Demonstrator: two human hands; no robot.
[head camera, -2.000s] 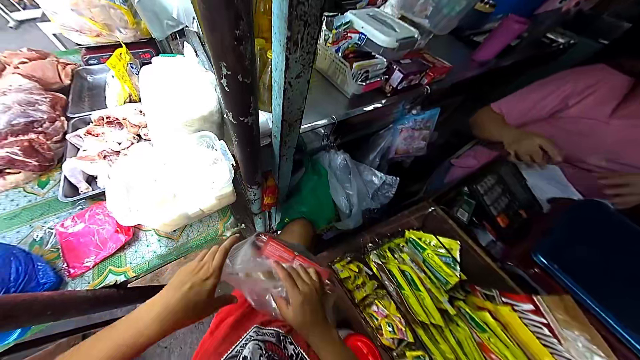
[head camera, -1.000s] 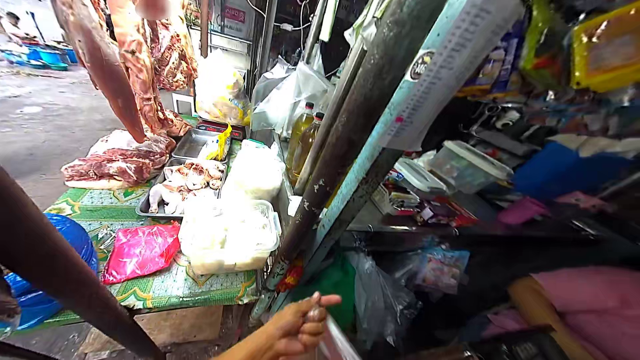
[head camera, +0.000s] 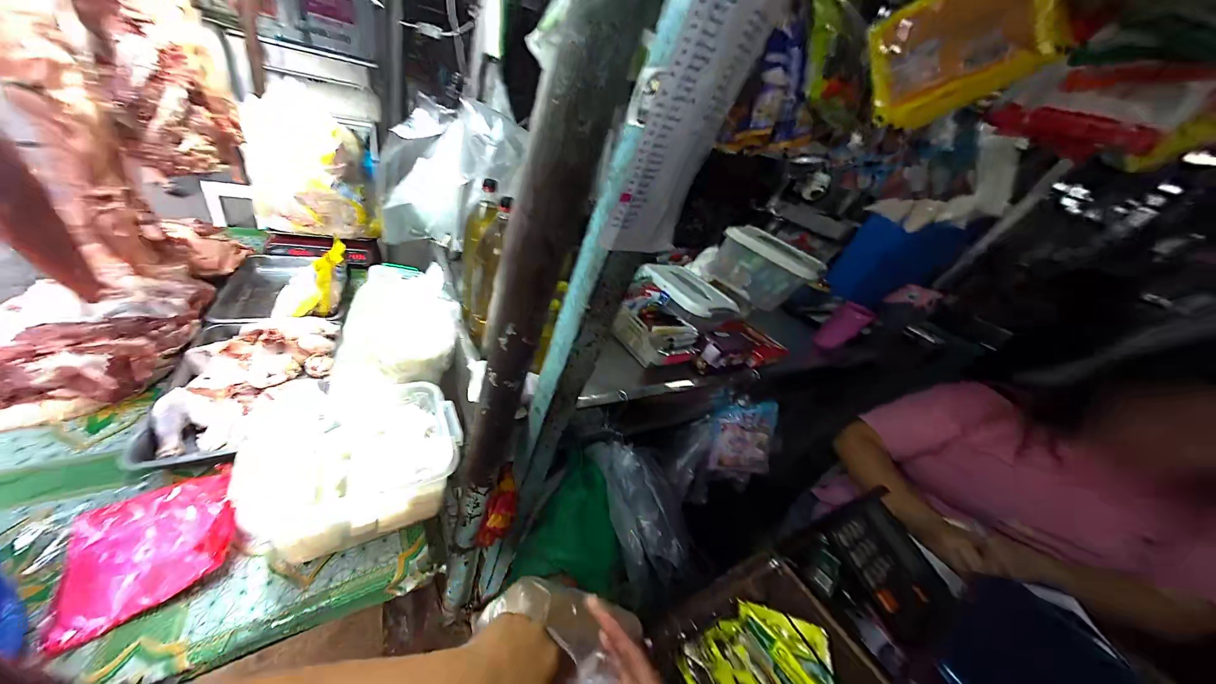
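At the bottom middle, my left hand (head camera: 521, 648) is at a clear plastic bag (head camera: 568, 608); its fingers are mostly hidden, so its grip cannot be told. Only the fingers of my right hand (head camera: 622, 641) show, extended at the right side of the bag. Just right of them stands a dark tray (head camera: 777, 579) with yellow-green packets (head camera: 760, 646). To the left, a pink plastic bag (head camera: 142, 556) and a white-filled plastic tub (head camera: 380, 475) rest on a green patterned tablecloth (head camera: 351, 594).
A dark metal post (head camera: 560, 190) and a light blue post (head camera: 594, 247) rise ahead. Raw meat (head camera: 95, 351) lies at left. A green bag (head camera: 575, 532) hangs behind my hands. A person in a pink shirt (head camera: 1007, 465) sits at right beside a calculator (head camera: 879, 570). Packets (head camera: 964, 57) hang above.
The view has swung up and partly back. Two seconds ago both hands were at the clear bag with red contents; one second ago one hand was in view with fingers bent. Now both are at the bag.
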